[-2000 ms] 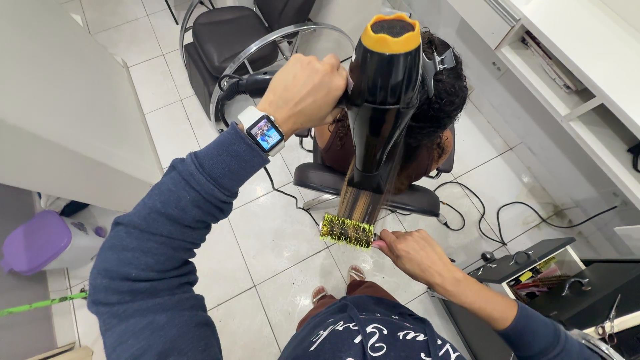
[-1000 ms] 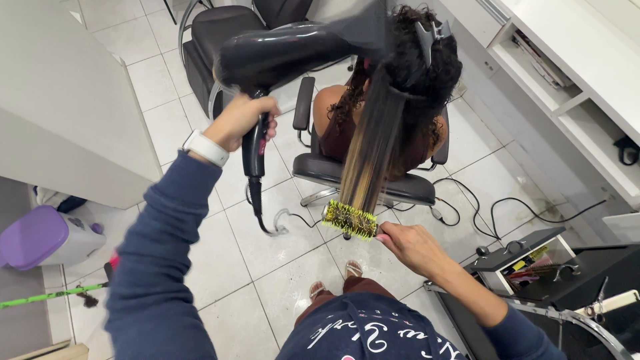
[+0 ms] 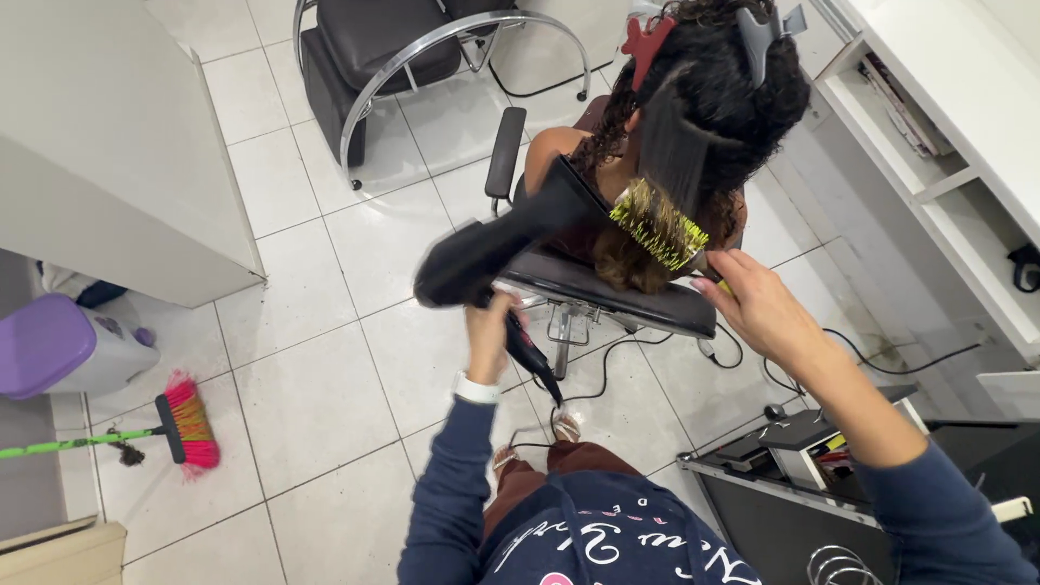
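My left hand grips the handle of a black hair dryer, its nozzle pointing at the brush from the left. My right hand holds a round hair brush with yellow bristles, and a section of hair is wrapped on it behind the seated person's neck. Above the brush the straight dark section of hair runs up to the scalp. A red hair clip and a grey hair clip hold up the curly hair on the person's head. The person sits in a black salon chair.
Another black chair with a chrome frame stands at the top. A power cord trails over the tiled floor. At the right are white shelves and a black trolley. A broom and a purple-lidded bin are at the left.
The brush has moved up toward the person's neck, with the hair now wrapped on it. The dryer has come down from above the hair to beside the brush.
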